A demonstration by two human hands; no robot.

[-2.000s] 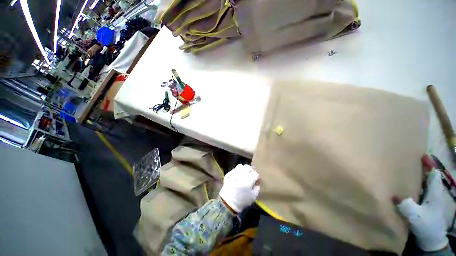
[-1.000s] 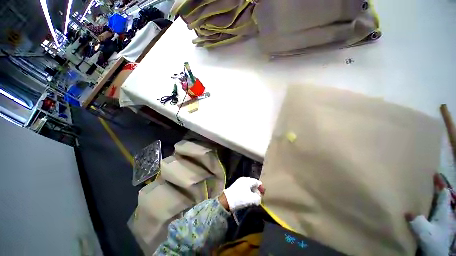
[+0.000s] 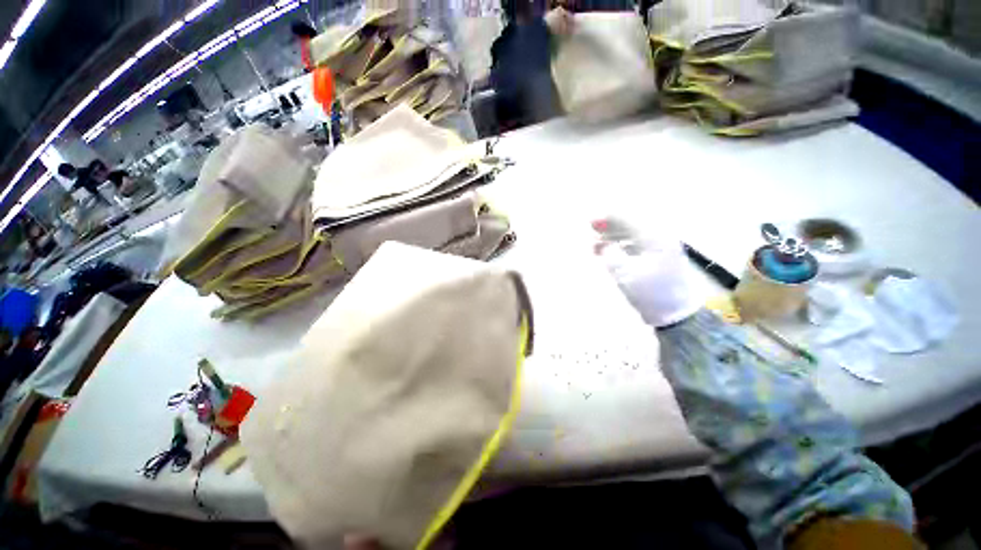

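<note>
A taupe bag body (image 3: 398,397) with a yellow-bound edge is held up, tilted, over the table's front edge. Only fingertips of my left hand (image 3: 366,541) show, at the bottom edge of the picture against the bag's lower part; the rest is hidden or cut off. My right hand (image 3: 649,274), white-gloved with bare fingertips and blurred, is stretched out over the white table, apart from the bag. Its fingers look apart, with nothing seen in them.
Stacked bag bodies (image 3: 414,204) lie at the back left, more (image 3: 764,70) at the far right. A red tool holder (image 3: 233,408) stands front left. Right of my right hand are a black pen (image 3: 710,264), a blue-topped pot (image 3: 783,263) and a tape roll (image 3: 828,239). A person (image 3: 524,70) stands across the table.
The view has swung right and up. The bag body has been lifted and tilted off the table. My right hand has left the bag and reached out over the table.
</note>
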